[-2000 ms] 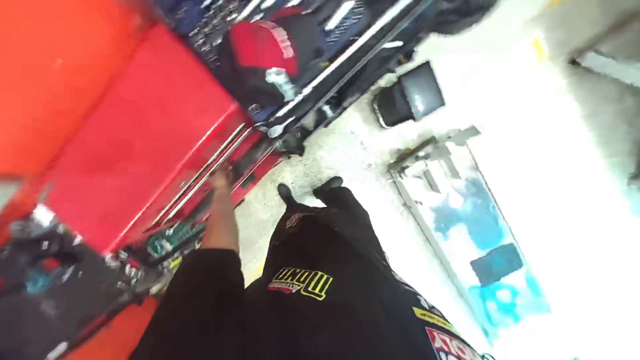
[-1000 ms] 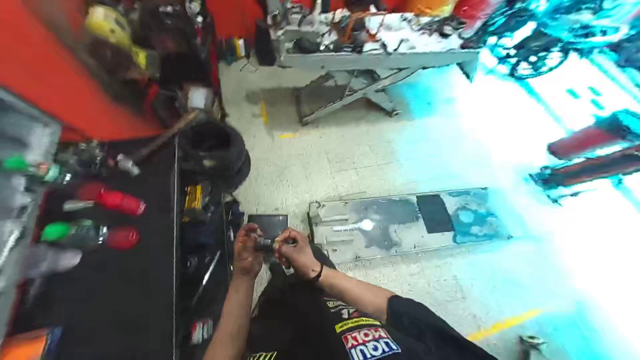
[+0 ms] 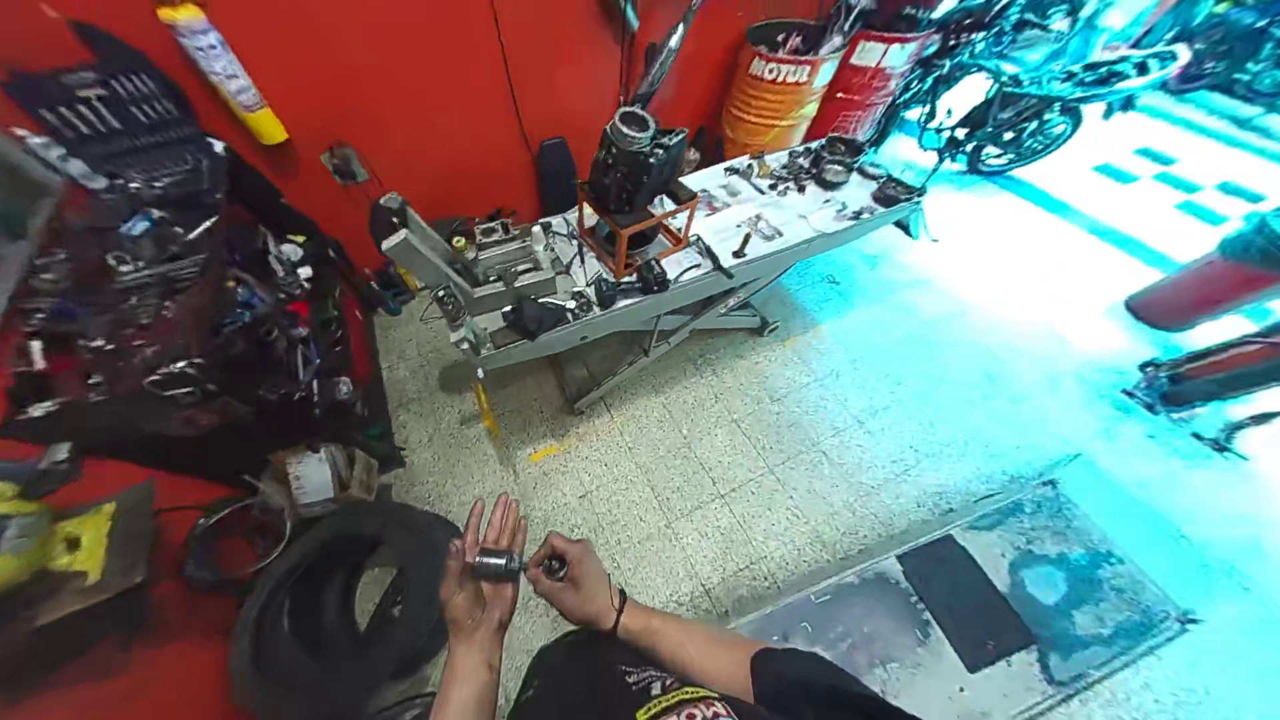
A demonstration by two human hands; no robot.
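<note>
A metal socket (image 3: 497, 565) lies across the palm of my left hand (image 3: 481, 590), whose fingers are stretched out and close together, with the thumb beside the metal. My right hand (image 3: 575, 580) is closed around a small dark tool (image 3: 554, 568), perhaps a ratchet or adapter; its thin end meets the right end of the socket. Both hands are in front of my body, above the tiled floor. Most of the dark tool is hidden by my right fingers.
A scissor lift table (image 3: 800, 235) bears an engine (image 3: 632, 170) on an orange frame and loose parts. Black tyres (image 3: 270, 640) lie at left, below a tool-covered bench (image 3: 180, 440). A floor platform (image 3: 850, 620) is at lower right. Drums (image 3: 775, 95) and a motorcycle (image 3: 1030, 100) stand farther back.
Two seconds ago one hand was at the red tool cabinet; now both hands are together at the metal piece. My left fingers have straightened since one second ago. The view has swung widely.
</note>
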